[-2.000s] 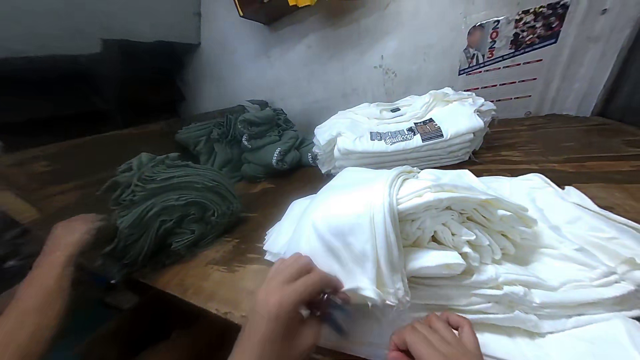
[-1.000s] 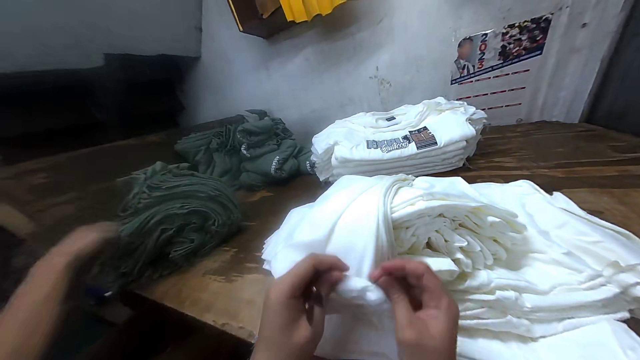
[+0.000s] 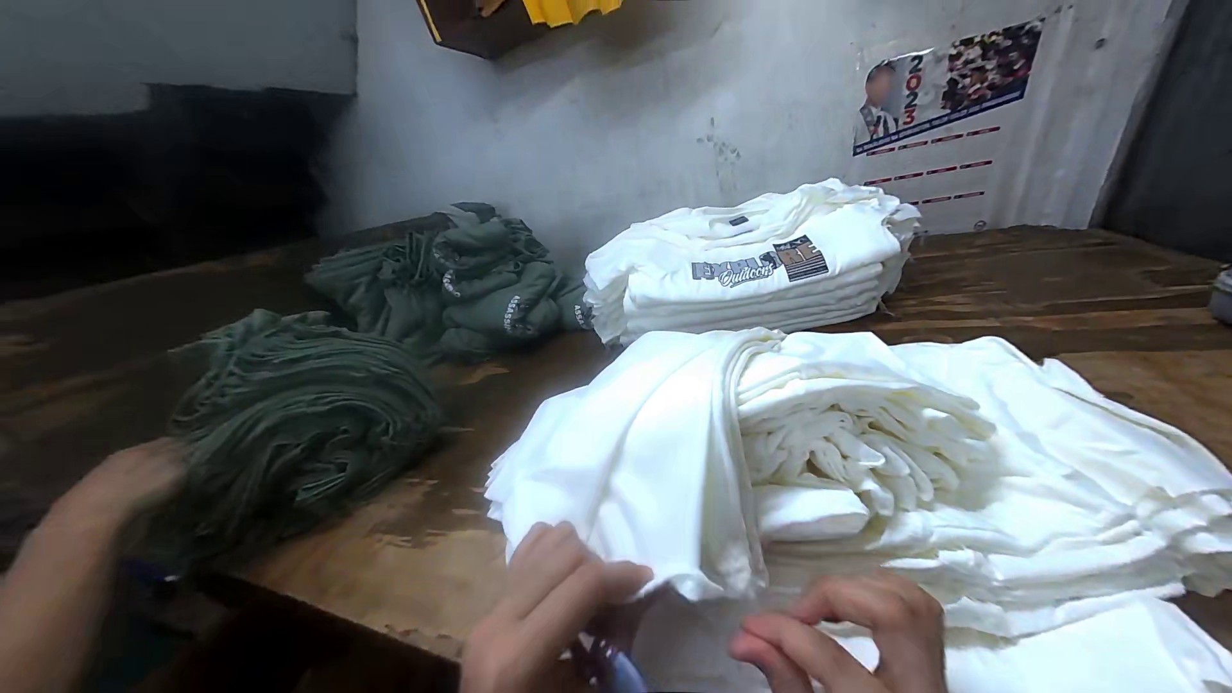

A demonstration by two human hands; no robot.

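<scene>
My left hand (image 3: 558, 611) is at the bottom centre, its fingers on the lower edge of a white cloth garment (image 3: 645, 452) draped over the pile. Under its palm shows a small dark blue tool (image 3: 611, 664), too blurred to name. My right hand (image 3: 847, 630) is a little to the right, thumb and fingertips together near the same edge; whether cloth is pinched there cannot be told. Behind and right of the hands lies a large heap of white garments (image 3: 1039, 462), with bunched cloth (image 3: 857, 462) on it.
Folded white printed T-shirts (image 3: 751, 279) are stacked behind. Dark green garments lie in a rolled bundle (image 3: 308, 423) and a printed heap (image 3: 462, 279) at the left. A co-worker's hand (image 3: 125, 481) touches the bundle. The wooden table's edge (image 3: 404, 626) runs below; a calendar (image 3: 943, 125) hangs on the wall.
My right hand has moved away from the left; one second ago both pinched the white cloth's edge close together. The dark blue tool, hidden then, shows again below my left hand.
</scene>
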